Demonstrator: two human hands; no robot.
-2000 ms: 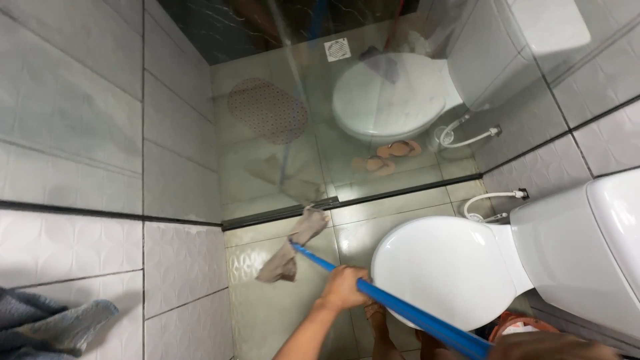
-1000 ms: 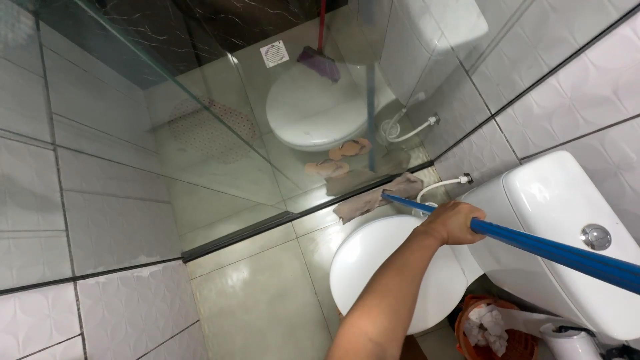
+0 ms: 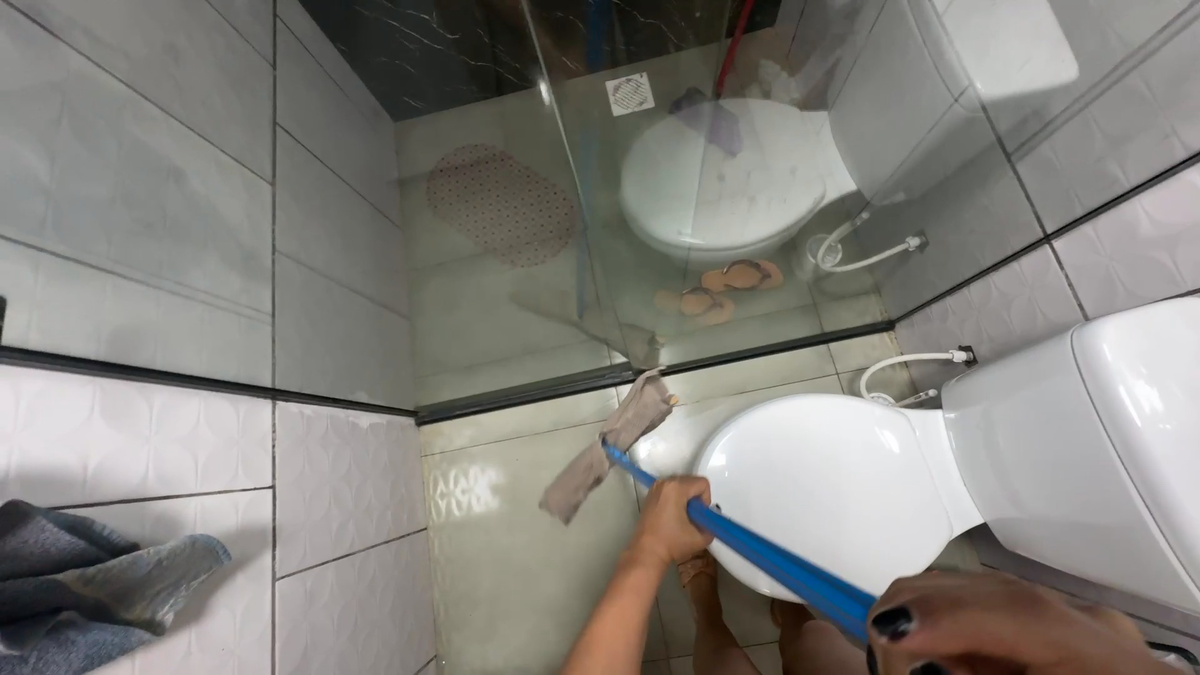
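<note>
A blue pole (image 3: 778, 558) slants from the lower right down to the tiled floor. My left hand (image 3: 675, 520) is closed around its lower part, beside the toilet bowl. Nearer the camera, at the lower right, my right hand (image 3: 994, 623) with dark nail polish grips the upper end. A greyish-brown cloth (image 3: 609, 445) is draped over the head at the pole's far end and lies on the floor between the toilet and the black door track; the head itself is hidden under it.
A white toilet (image 3: 825, 478) stands at the right, a white hose (image 3: 891, 361) behind it. The glass door's black track (image 3: 525, 396) crosses the floor. Beyond the glass are a dotted mat (image 3: 502, 204), a floor drain (image 3: 629, 94) and flip-flops (image 3: 745, 275). A grey-blue cloth (image 3: 103, 581) hangs at left.
The cloth-covered head has moved left, from beside the toilet's back near the hose to the floor left of the bowl. My right hand has come into view since one second ago. The view has shifted.
</note>
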